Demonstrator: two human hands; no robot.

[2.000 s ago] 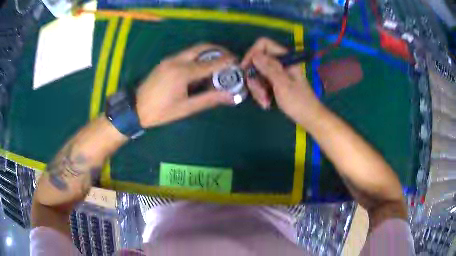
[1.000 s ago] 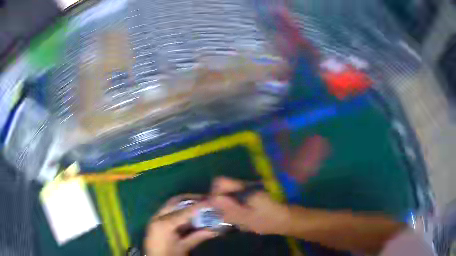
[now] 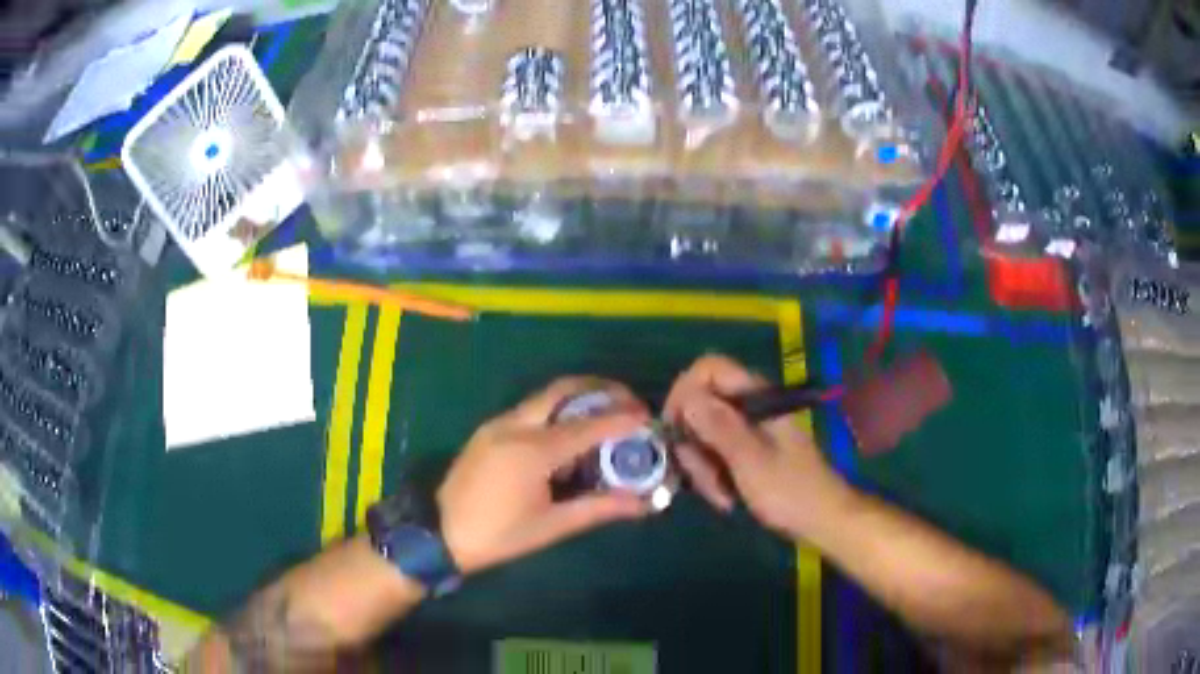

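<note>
My left hand (image 3: pixel 520 481) holds a small round silver speaker driver (image 3: pixel 634 461) between thumb and fingers, its ringed face up. A second round silver part (image 3: pixel 580 406) shows at the fingers of the same hand. My right hand (image 3: pixel 737 441) is shut on black pen-like test probes (image 3: pixel 787 400), held beside the driver's right edge. Whether the tips touch the driver is hidden by the fingers. Red and black lead wires (image 3: pixel 892 283) run from the probes to the upper right.
Clear trays (image 3: pixel 566 165) with rows of drivers stand at the back. A white fan (image 3: pixel 211 152), paper (image 3: pixel 237 362) and orange stick (image 3: pixel 395 298) are at left. A dark red pad (image 3: pixel 898 402) and red block (image 3: pixel 1032 281) are at right. A green label (image 3: pixel 575 657) is in front.
The view has swung and the picture is sharper, with the back trays and fan now clear. Both hands stay together at the driver, with the same grips.
</note>
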